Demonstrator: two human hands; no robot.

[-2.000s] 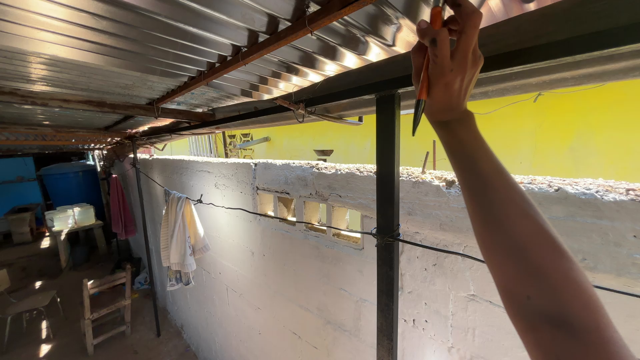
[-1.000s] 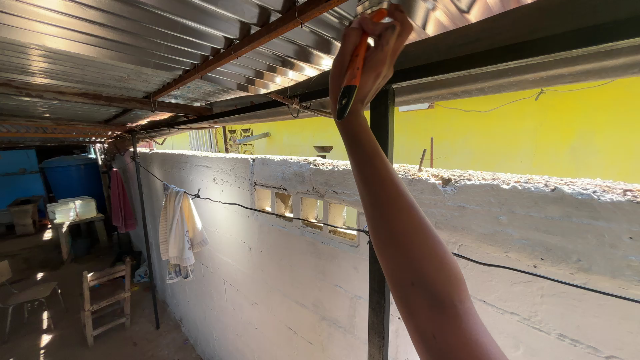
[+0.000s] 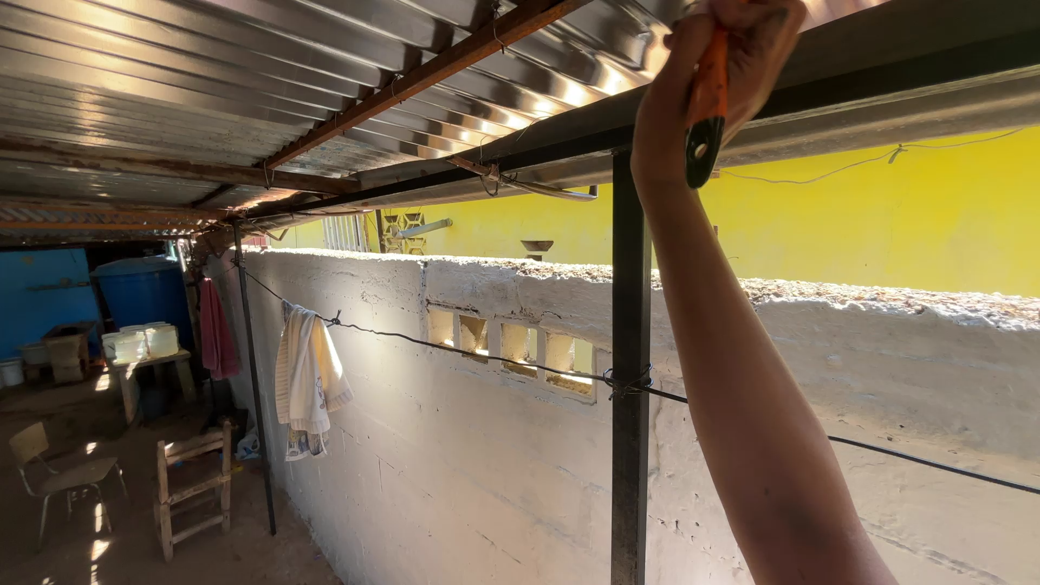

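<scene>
My right hand (image 3: 676, 101) is raised at the top of the view, its fingers closed around an orange handle (image 3: 709, 89) with a black, holed end pointing down. It looks like a paintbrush handle, but its working end is hidden or out of frame. The hand is in front of the dark metal roof beam (image 3: 845, 81), just right of the top of a black metal post (image 3: 630, 325). Whether the tool touches the beam or the corrugated metal roof (image 3: 325, 57) cannot be told. My left hand is out of view.
A white-coated block wall (image 3: 487, 455) runs behind the post. A wire (image 3: 731, 406) tied to the post crosses the view, and cloths (image 3: 305, 374) hang from it. At the lower left are a wooden chair frame (image 3: 195, 487), another chair (image 3: 69, 471) and a blue tank (image 3: 142, 296).
My right hand with the orange-handled tool first moved left along the beam, past the post, then back right to just beside the post's top.
</scene>
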